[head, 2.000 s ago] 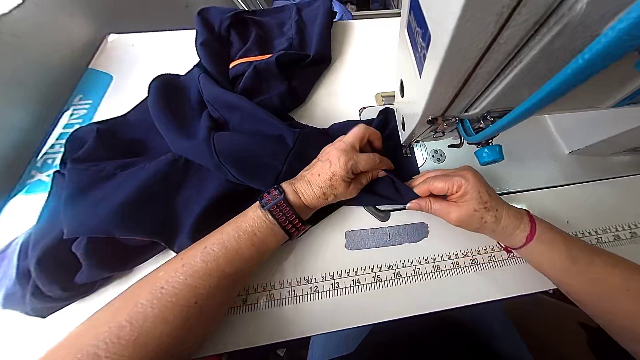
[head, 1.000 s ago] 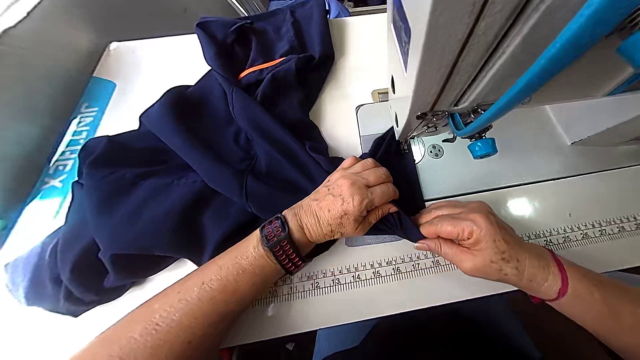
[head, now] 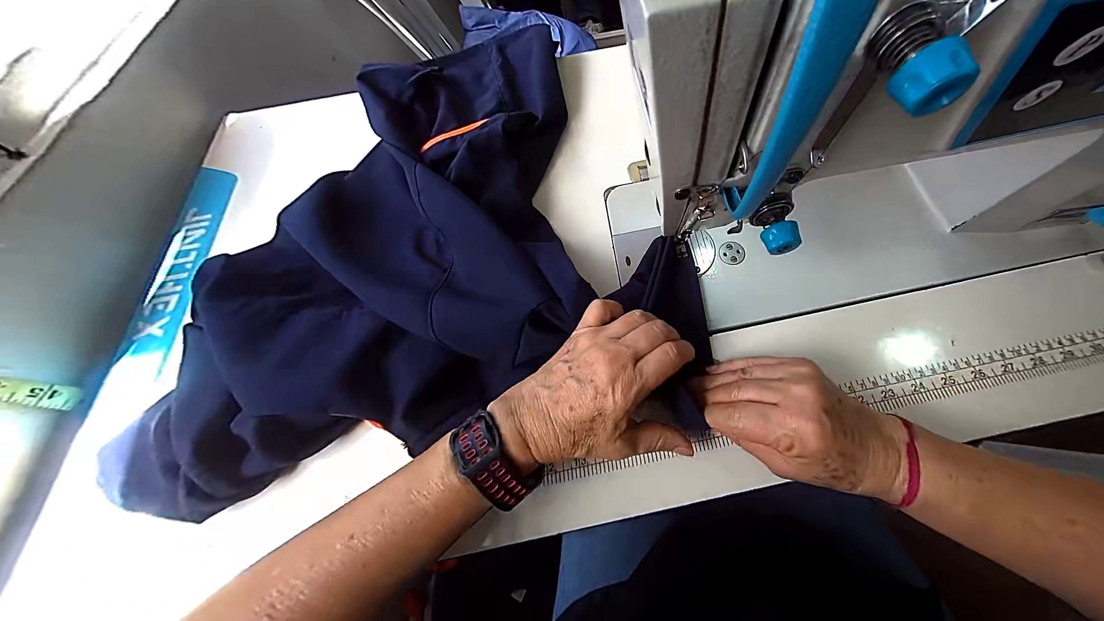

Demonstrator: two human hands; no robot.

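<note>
A navy fabric garment (head: 379, 259) with an orange strip lies bunched over the table, and a folded part of it runs up to the presser foot (head: 683, 245) of a sewing machine (head: 690, 95). My left hand (head: 604, 384), with a watch on the wrist, rests on the garment just in front of the foot; its thumb is spread away from the fingers. Close to its right, my right hand (head: 793, 423) pinches the near edge of the fabric. The fingertips of the right hand are partly hidden at the cloth.
A ruler scale (head: 975, 375) runs along the front of the white table (head: 509, 526). The machine's bed (head: 845, 267) extends to the right. Light blue cloth (head: 526, 30) lies beyond the table's back edge. Blue knobs (head: 933, 76) stick out from the machine head.
The fabric edge and both hands have come nearer to the table's front edge, over the ruler. My left thumb has spread from its fingers. A grey patch seen on the table earlier is out of sight.
</note>
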